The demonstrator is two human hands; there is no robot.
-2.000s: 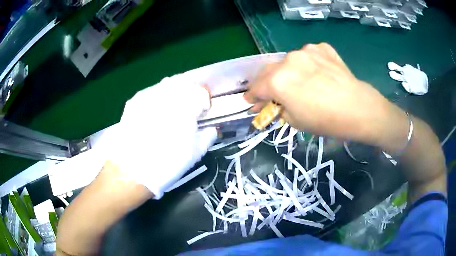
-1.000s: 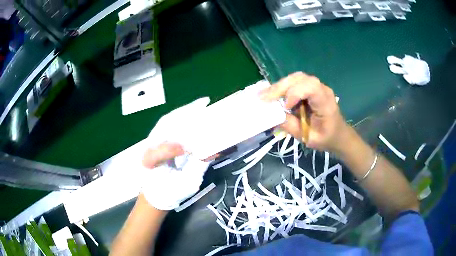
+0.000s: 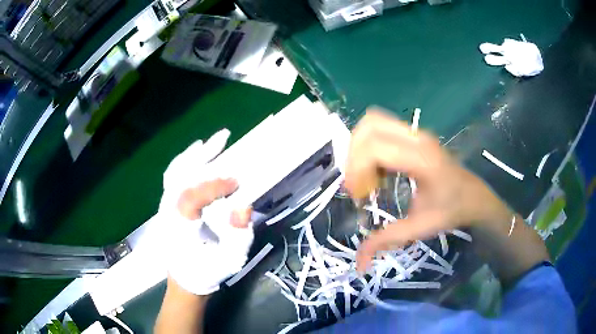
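Observation:
A white and dark retail box (image 3: 278, 156) is held at a slant in the middle, with a white side up and a dark printed side facing me. My left hand (image 3: 208, 218), in a white glove with bare finger and thumb tips, grips its near left end. My right hand (image 3: 408, 176) is blurred, beside the box's far right end, with fingers and thumb apart over the strips. A thin white strip (image 3: 416, 121) shows at its back. A heap of white backing strips (image 3: 353, 271) lies on the dark bench below.
Printed cartons lie on the green belt, one (image 3: 219, 45) behind the box, another (image 3: 98, 98) at left. Clear packs (image 3: 349, 13) stand at the top. A crumpled white glove (image 3: 516, 57) lies at upper right. A metal bar (image 3: 52, 256) is at left. Loose strips (image 3: 503, 164) lie right.
My right hand has let go of the box end and opened, moving towards me. The box has tilted, showing its dark printed side. The carton on the belt has moved right.

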